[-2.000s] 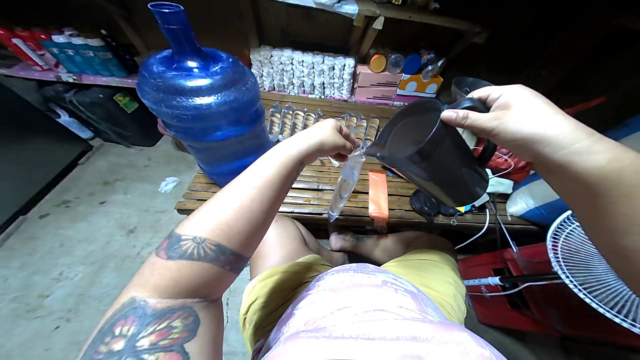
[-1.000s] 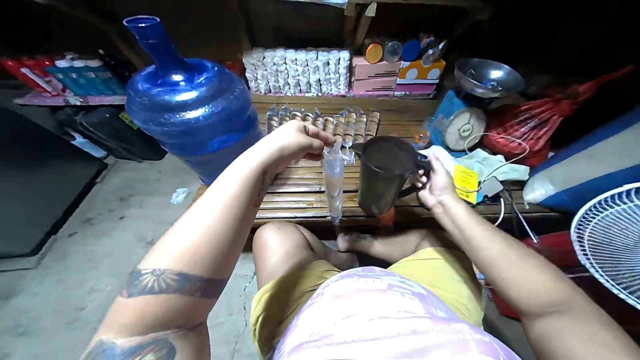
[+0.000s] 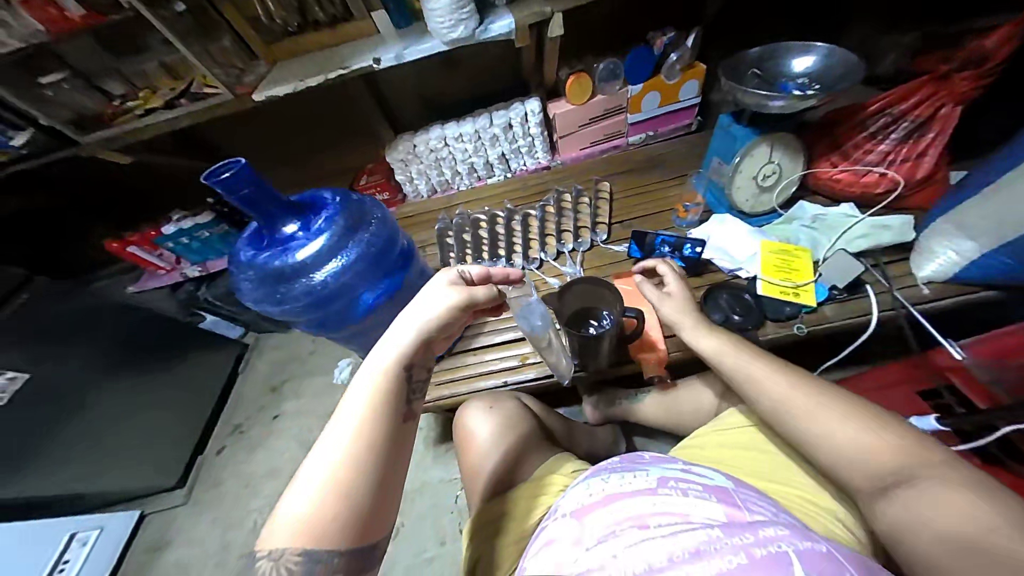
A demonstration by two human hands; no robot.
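My left hand pinches the top of a narrow clear plastic bag, which hangs down with clear liquid in it. Just right of the bag, a dark translucent pitcher stands on the slatted bamboo bench, liquid visible inside. My right hand is off the pitcher's handle, fingers apart and slightly curled, above an orange plastic piece. Behind the hands lies a row of filled clear plastic tubes with round tan pieces inside. A black round lid is to the right of my right hand.
A large blue water jug stands at left. Farther back are white packed bundles and pink boxes. At right are a phone, a dial scale, cloths, a white cable and a red bag.
My right hand has let go of the pitcher's handle. The pitcher, tilted in the oldest frame, now stands upright on the bench. My left hand still holds the bag. The view has shifted.
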